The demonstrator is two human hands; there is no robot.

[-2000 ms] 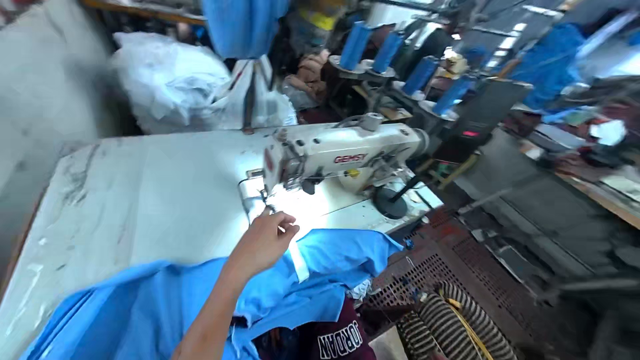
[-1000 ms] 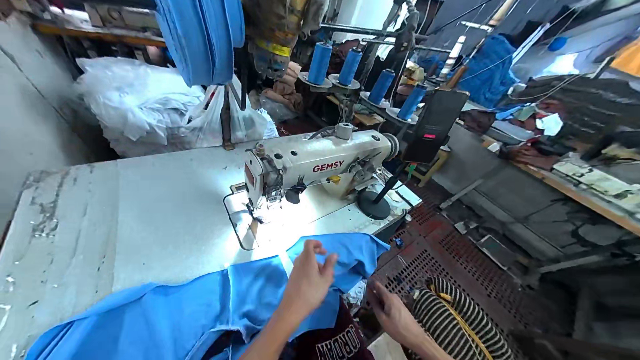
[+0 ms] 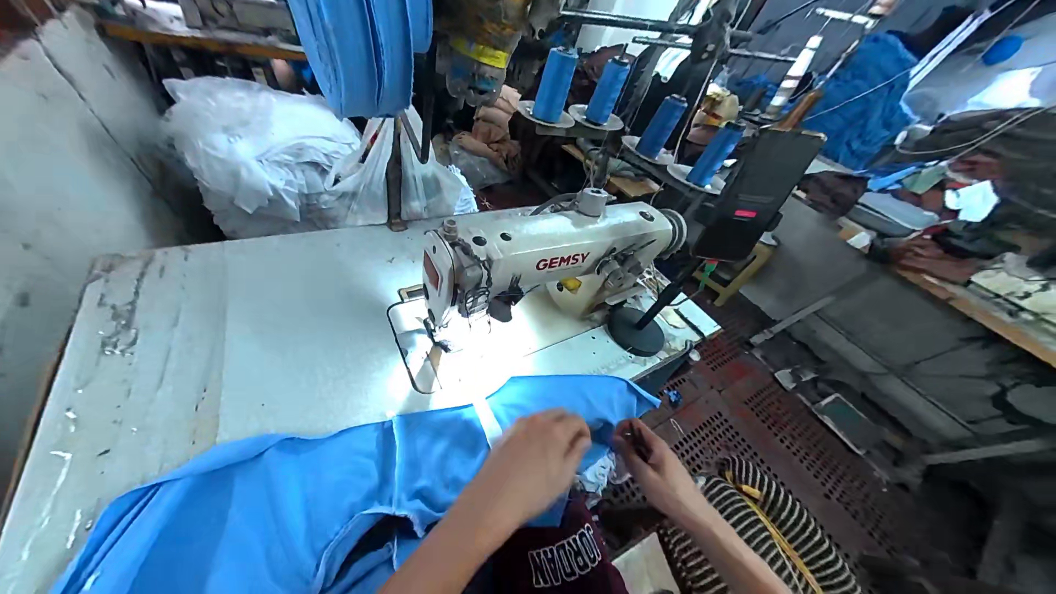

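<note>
Blue fabric (image 3: 272,495) with sewn seams and a white strip (image 3: 487,422) lies along the front edge of the table and hangs over it. My left hand (image 3: 549,450) is over the fabric, right of the white strip, fingers curled; whether it grips cloth is unclear. Close to the fabric's right end, my right hand (image 3: 648,454) has a small dark object (image 3: 637,439) between its fingers, perhaps thread snips. Behind the fabric stands a white Gemsy sewing machine (image 3: 561,256), its lamp lighting the needle area. No fabric lies under its needle.
A phone (image 3: 742,198) on a round-based stand is right of the machine. Blue thread cones (image 3: 554,87) stand behind it. White plastic bags (image 3: 272,148) and hanging blue strips (image 3: 355,49) are at the back left. Striped cloth (image 3: 759,528) lies low at right.
My left hand has moved from near the needle down over the fabric. My right hand, unseen two seconds ago, came into view at the fabric's right end. The view has shifted.
</note>
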